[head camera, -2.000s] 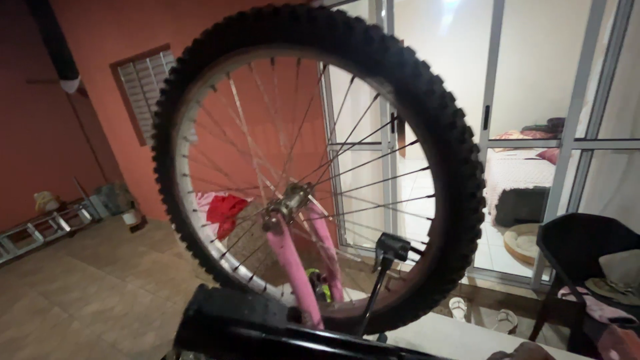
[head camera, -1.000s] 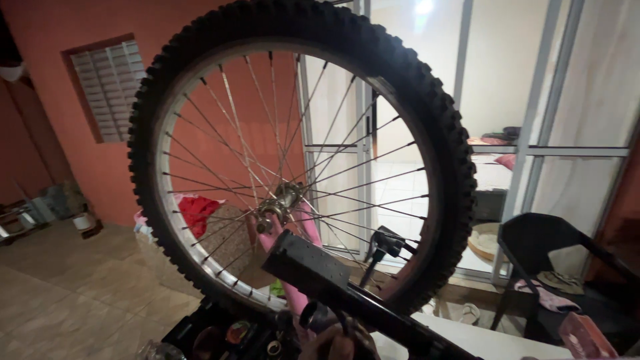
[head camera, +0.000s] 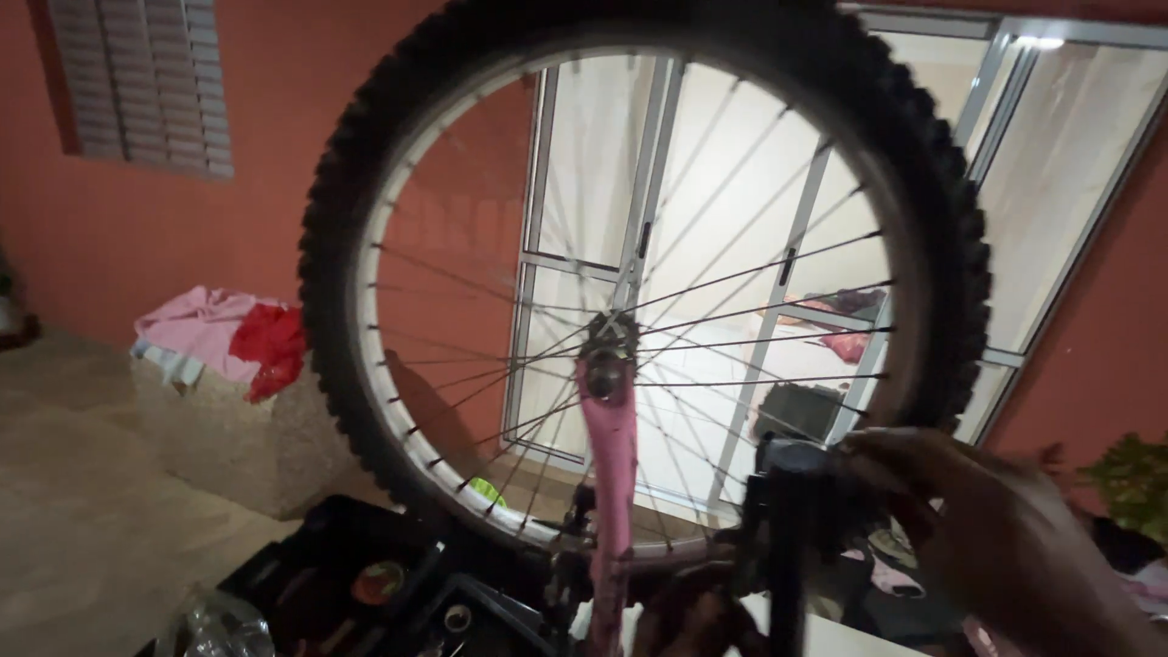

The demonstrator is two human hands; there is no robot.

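Note:
A bicycle wheel [head camera: 339, 274] with a knobby black tire stands upright in a pink fork [head camera: 611, 465], its hub [head camera: 607, 351] near the middle of the view. My right hand [head camera: 985, 520] reaches in from the right, its fingers at the top of a dark upright part [head camera: 789, 511], which looks like the head of a bicycle pump; blur hides the exact hold. Low beside the fork, my left hand [head camera: 698, 616] is in deep shadow close to the same dark part, and its fingers are hard to make out.
A black toolbox [head camera: 310, 566] with small items lies below left, beside a clear plastic bag [head camera: 214, 625]. Pink and red cloths [head camera: 205, 328] rest on a stone block [head camera: 237, 447]. Behind the wheel are a sliding glass door [head camera: 584, 265] and a red wall [head camera: 265, 210].
My right hand has come into view at the right. The long black bar seen slanting across the bottom earlier no longer slants there. The view has shifted a lot and faces the fork side-on.

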